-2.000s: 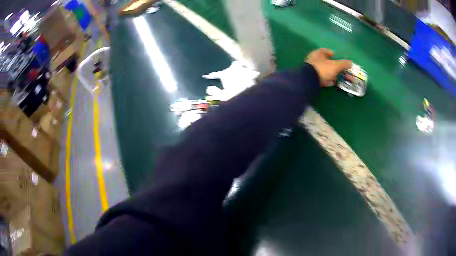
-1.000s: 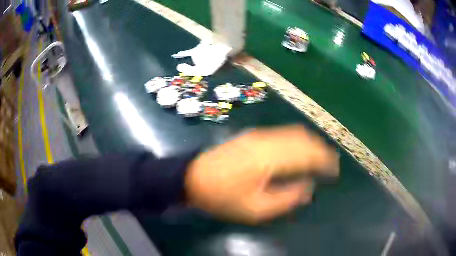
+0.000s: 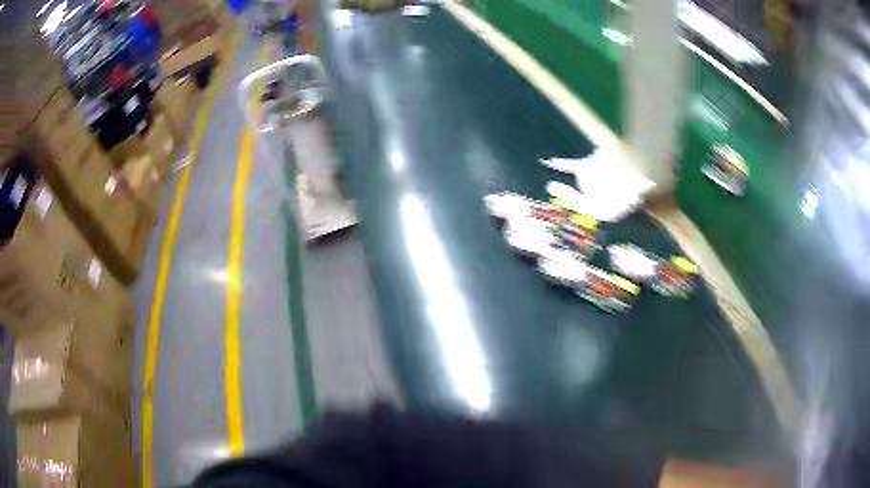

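Note:
Several white housings with red and yellow board components (image 3: 580, 250) lie in a cluster on the dark green bench (image 3: 477, 114), right of the middle; they are blurred. A white glove (image 3: 601, 186) lies just behind them at the foot of the pillar. My left hand (image 3: 720, 475) shows only as a blurred skin patch cut off by the bottom edge, nearer to me than the cluster. Its fingers, and anything in them, are hidden. Its dark sleeve runs along the bottom. My right hand is out of the picture.
A pale pillar (image 3: 653, 95) stands at the cream bench edge (image 3: 715, 272). Beyond it the green conveyor (image 3: 706, 205) carries a unit (image 3: 726, 169). On the left are a yellow-lined grey aisle (image 3: 200, 276), stacked cartons (image 3: 72, 315) and a white-handled cart (image 3: 286, 91).
The left arm has come back from the belt, and the hand has dropped to the bottom edge. The camera view has swung left, so the cluster and pillar sit further right.

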